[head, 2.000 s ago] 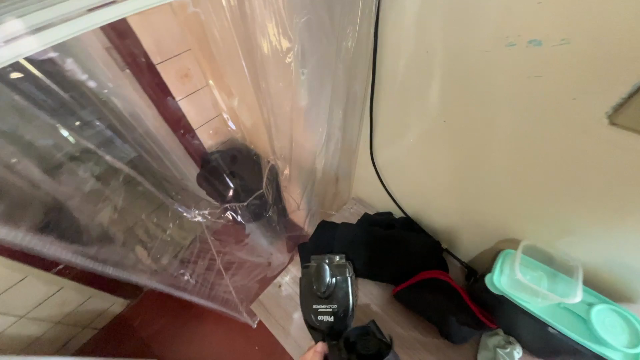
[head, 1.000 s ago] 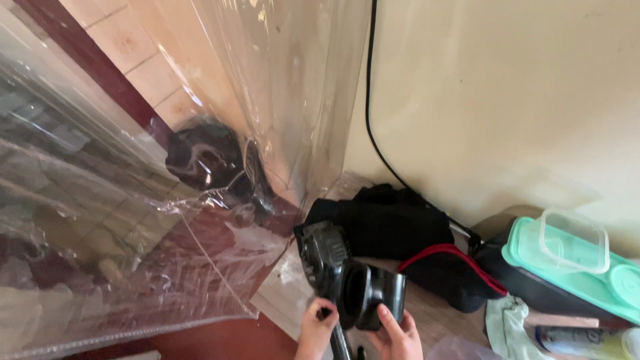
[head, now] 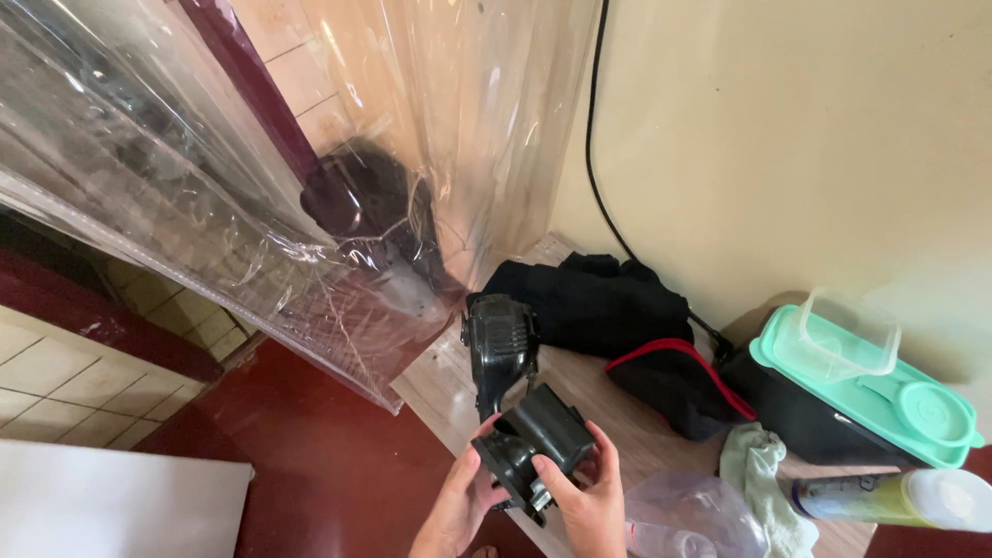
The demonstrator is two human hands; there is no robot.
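Note:
Between my left hand and my right hand is a black plastic appliance part with a rounded housing and a flared rim. The fingers of both hands close on its sides, and my right thumb presses its near face. Just beyond it, a black appliance head with vent slots stands over the table corner; its lower end is hidden behind the part and my hands. Black fabric lies directly behind that head, with a red-edged black cloth item to its right.
A clear plastic curtain hangs at left. On the wooden table are a black container with a turquoise lid, a clear tub, a pale cloth, a clear plastic bottle and a spray can. A cable runs down the wall.
Two seconds ago only a fingertip showed near the black appliance; both hands have since come into view. The black part, beside the appliance head one second ago, is now nearer me and turned.

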